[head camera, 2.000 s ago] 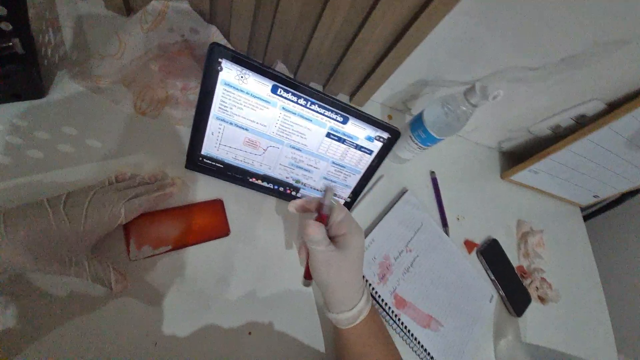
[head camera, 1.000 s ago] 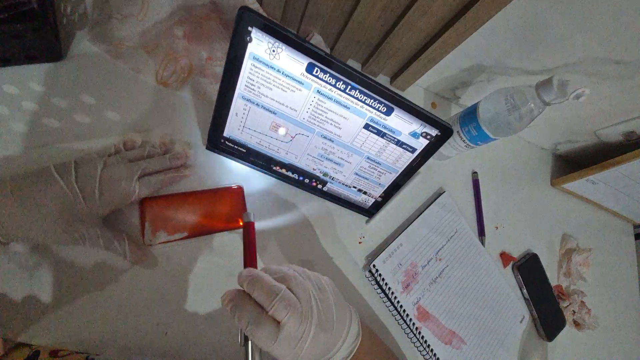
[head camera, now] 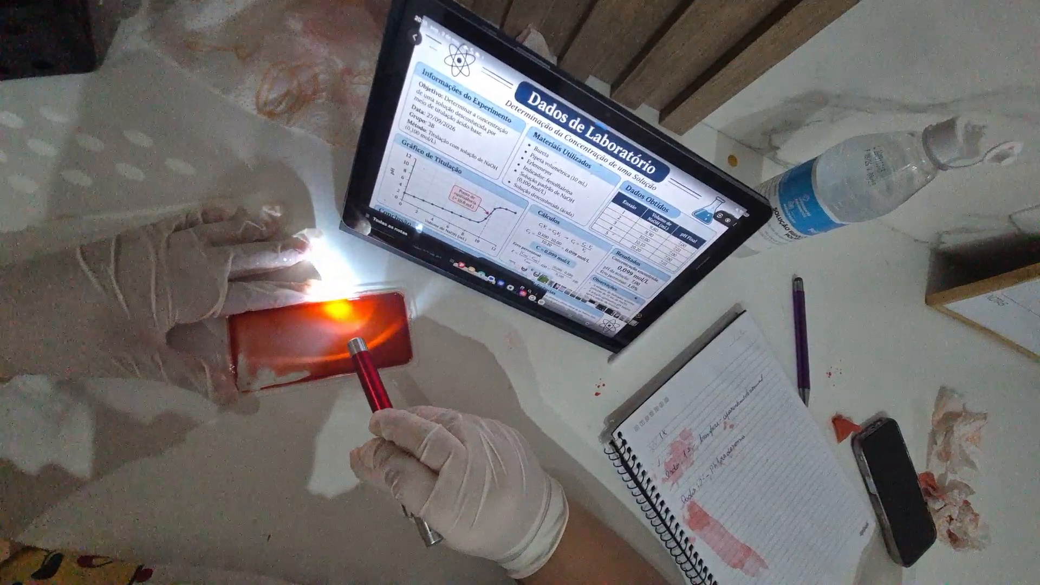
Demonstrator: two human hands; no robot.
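Note:
My right hand (head camera: 463,479), in a pale glove, is closed around a red metal penlight (head camera: 371,375). The penlight's silver tip is over a flat rectangular container of red-orange liquid (head camera: 321,345), where a bright orange glow shows. My left hand (head camera: 162,301), gloved too, lies at the container's left end, with fingers along its upper edge and around its end; how firmly it grips cannot be told. White light falls on the left fingertips and the surface beside them. Behind the container leans a tablet (head camera: 561,195) whose screen displays laboratory data, a graph and a table.
Right of the tablet stands a clear plastic bottle (head camera: 873,179) with a blue label. A spiral notebook (head camera: 756,455) with red stains and handwriting lies nearer, beside a purple pen (head camera: 801,341), a black phone (head camera: 894,491) and crumpled stained tissue (head camera: 959,496). A framed board (head camera: 991,301) is at the right edge.
My right hand has moved from in front of the tablet down toward the container, still holding the penlight. Its light now glows in the red liquid. The left hand stays by the container.

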